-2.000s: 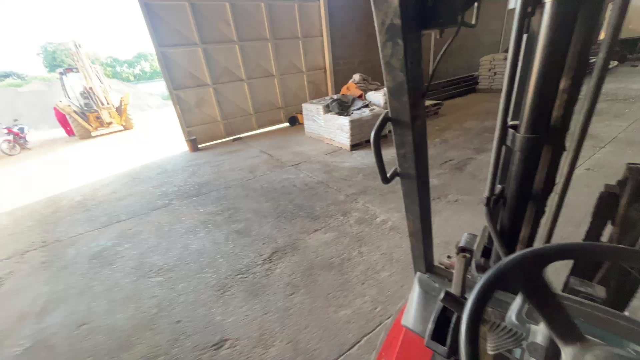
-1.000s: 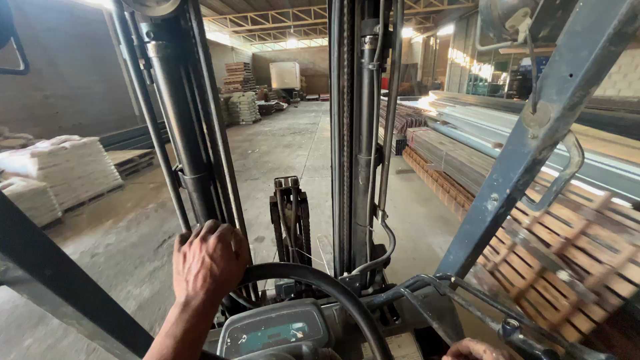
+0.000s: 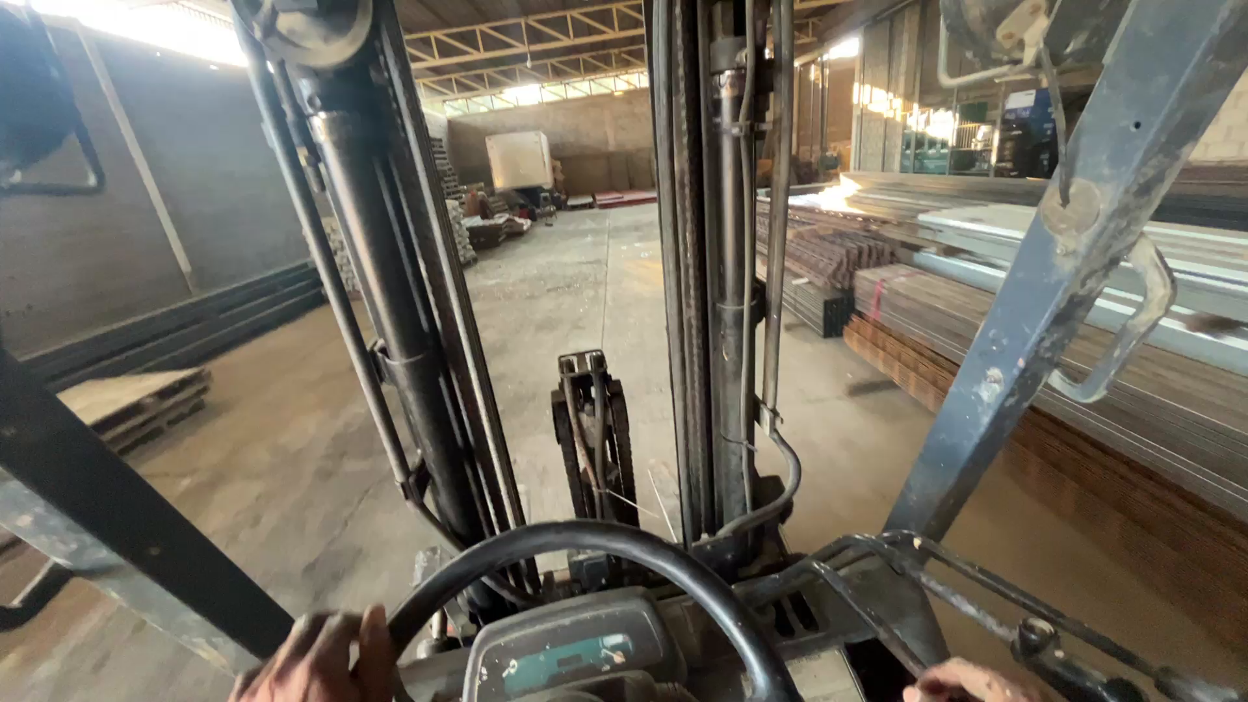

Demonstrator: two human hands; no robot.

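Note:
My left hand (image 3: 317, 663) is at the bottom, at the left side of the black steering wheel (image 3: 575, 534) of a forklift, its fingers bent around the rim. Low at the right, my right hand (image 3: 975, 681) is partly cut off by the frame edge, near the metal bars (image 3: 877, 624) beside the dashboard; what it touches is hidden. Behind the wheel sits the instrument panel (image 3: 575, 648). The forklift mast (image 3: 726, 292) rises in front, with hydraulic cylinders, chains and hoses.
A concrete aisle (image 3: 604, 263) runs ahead between the mast rails. Long stacked metal profiles (image 3: 975, 292) lie along the right. At left are a wooden pallet stack (image 3: 136, 400) and long dark beams (image 3: 195, 327) by the wall. A white box-like body (image 3: 519, 161) stands far ahead.
The view has swung from the doorway to the aisle. My left hand has moved down and left along the wheel since a second ago. The white stacked bags at left have left the view.

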